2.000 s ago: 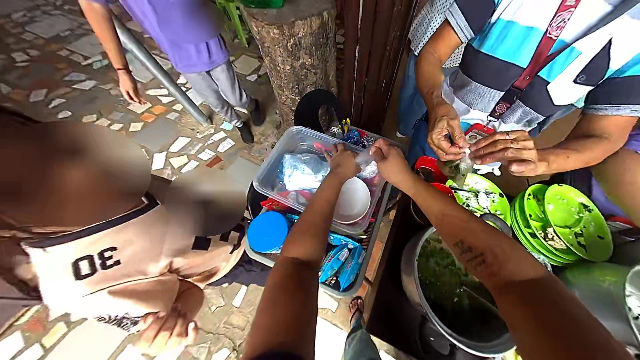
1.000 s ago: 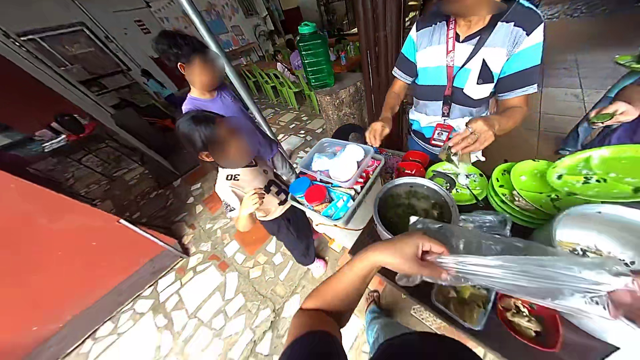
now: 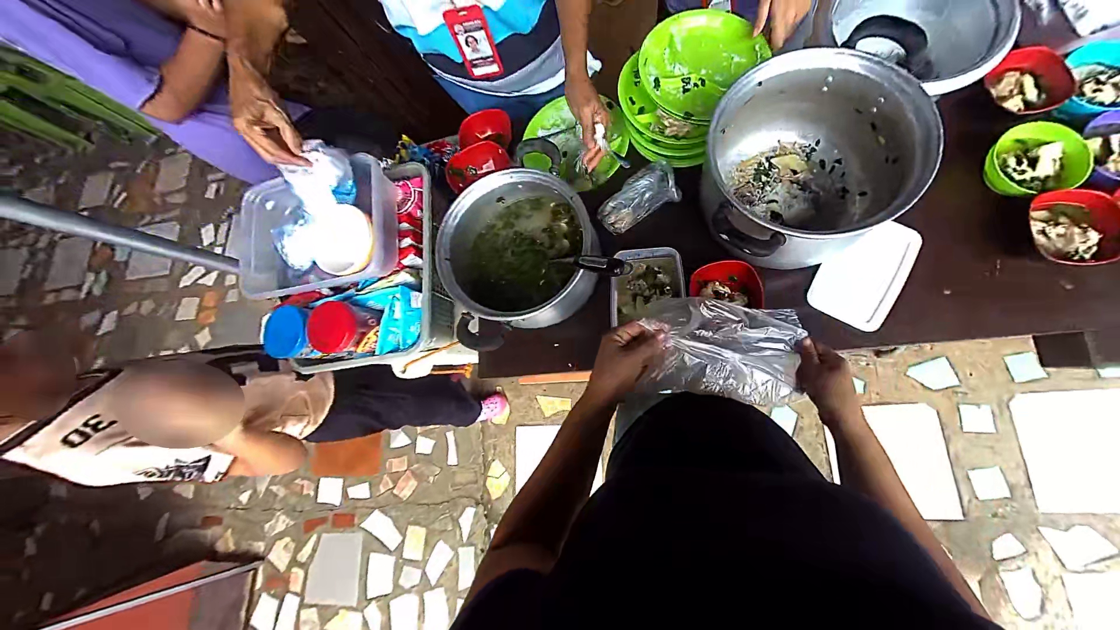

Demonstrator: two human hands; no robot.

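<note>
A clear plastic bag is stretched between my two hands at the table's near edge. My left hand grips its left end and my right hand its right end. Just beyond it are a rectangular plastic container of food and a small red bowl of food. To the left stands a metal pot of green soup with a ladle resting in it. A larger metal pot, with some food at its bottom, stands farther right. A white lid lies beside it.
Stacked green plates and a knotted plastic bag lie beyond the pots. A tub of packets and jars is at the left, below a clear box. Other people's hands reach in from the far side. Filled bowls stand at right.
Both my hands were at the clear box two seconds ago; now they hold a plastic bag at the table's near edge. Another person's hand has come to the clear box. The view has swung widely.
</note>
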